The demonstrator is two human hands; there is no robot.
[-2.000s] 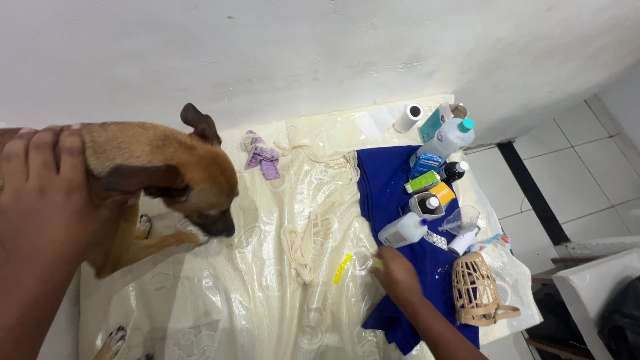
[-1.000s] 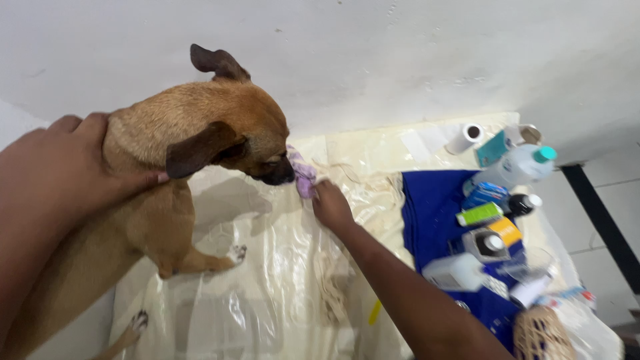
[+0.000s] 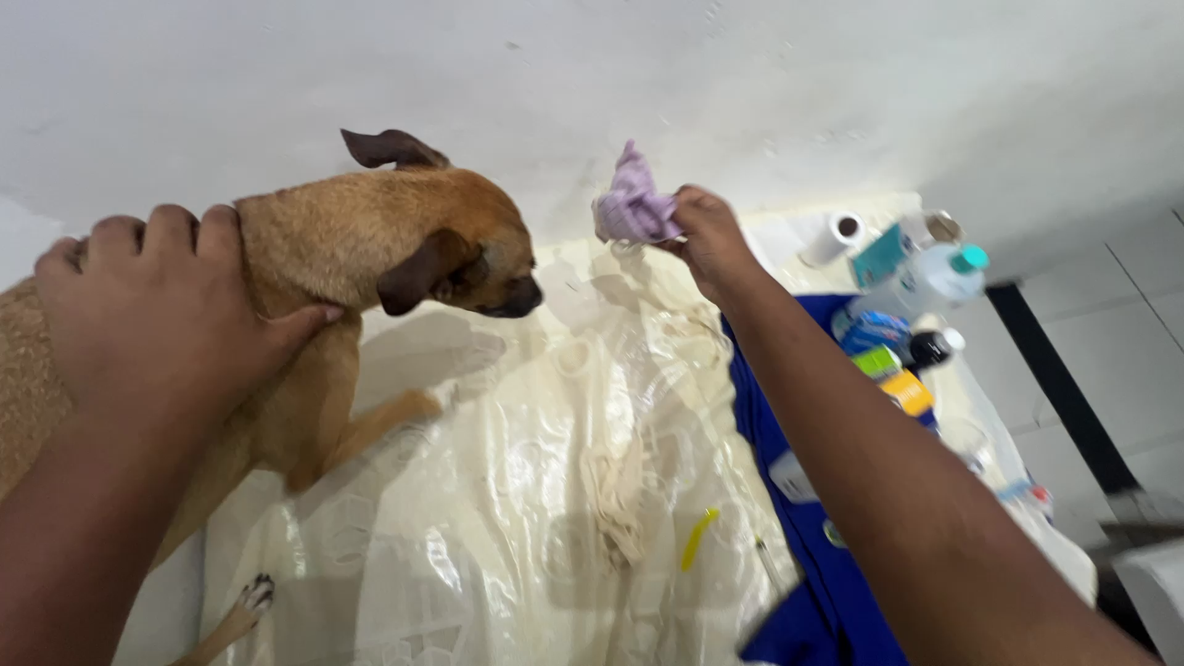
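Note:
My left hand (image 3: 171, 296) rests on the shoulders of a tan dog (image 3: 342, 222), fingers spread across its back and thumb near the base of its neck. The dog's head is lowered and points right. Up by the wall, my right hand (image 3: 708, 236) grips a crumpled purple cloth (image 3: 636, 202), held to the right of the dog's muzzle and apart from it. A beige cloth (image 3: 615, 499) lies bunched on the cream plastic sheet (image 3: 481, 462), with a yellow strip (image 3: 699, 539) at its right.
Along the right, on and beside a blue cloth (image 3: 832, 601), are a paper roll (image 3: 832, 238), a clear bottle with a teal cap (image 3: 925, 280), a dark bottle (image 3: 932, 348), a yellow box (image 3: 906, 393) and a teal box (image 3: 877, 256). A pale wall (image 3: 555, 83) stands behind the sheet.
My right hand went from beside the blue cloth to the purple cloth on the sheet, took hold of it and lifted it away from the dog's muzzle. My left hand stays on the dog.

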